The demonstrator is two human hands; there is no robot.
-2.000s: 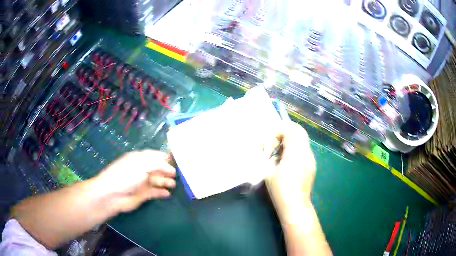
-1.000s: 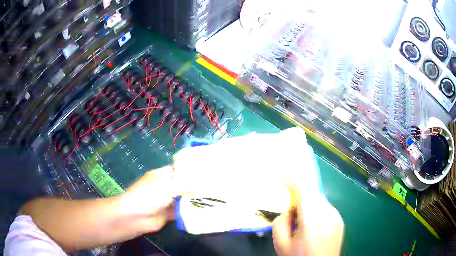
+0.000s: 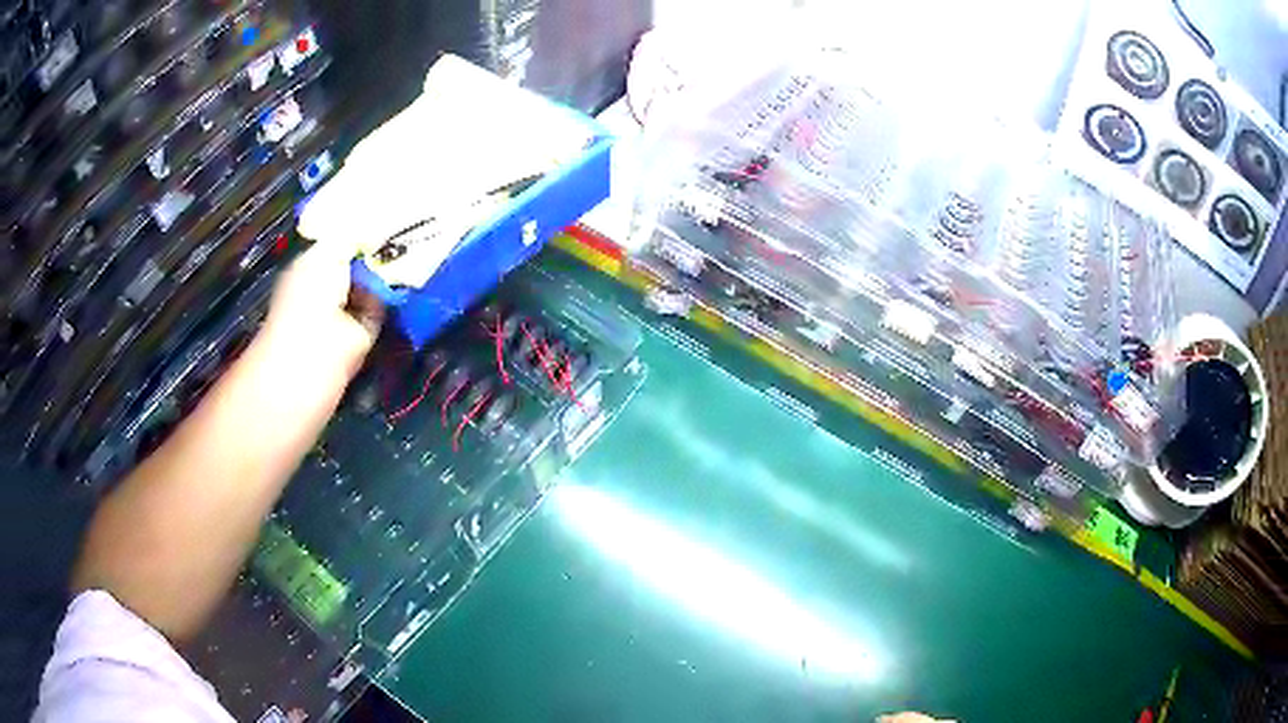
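My left hand (image 3: 322,304) holds the near left corner of a blue bin (image 3: 487,240) and has it raised above the blister tray at the upper left. White papers (image 3: 445,156) and a dark slim pen (image 3: 487,195) lie in the bin. The blister tray (image 3: 424,494) below holds dark speakers with red lead wires (image 3: 558,370), partly hidden by the bin and my arm. Only a small sliver of my right hand (image 3: 911,718) shows at the bottom edge; its fingers cannot be made out.
Stacked clear trays (image 3: 904,325) stand behind the yellow tape (image 3: 848,403). A white round unit (image 3: 1212,424) and brown cardboard sheets (image 3: 1243,551) are at the right. More tray stacks (image 3: 127,184) rise at the left. A speaker panel (image 3: 1179,127) is at the upper right.
The blue bin with papers has moved from the centre up and left in my left hand. My right hand has let go of it and dropped to the bottom edge.
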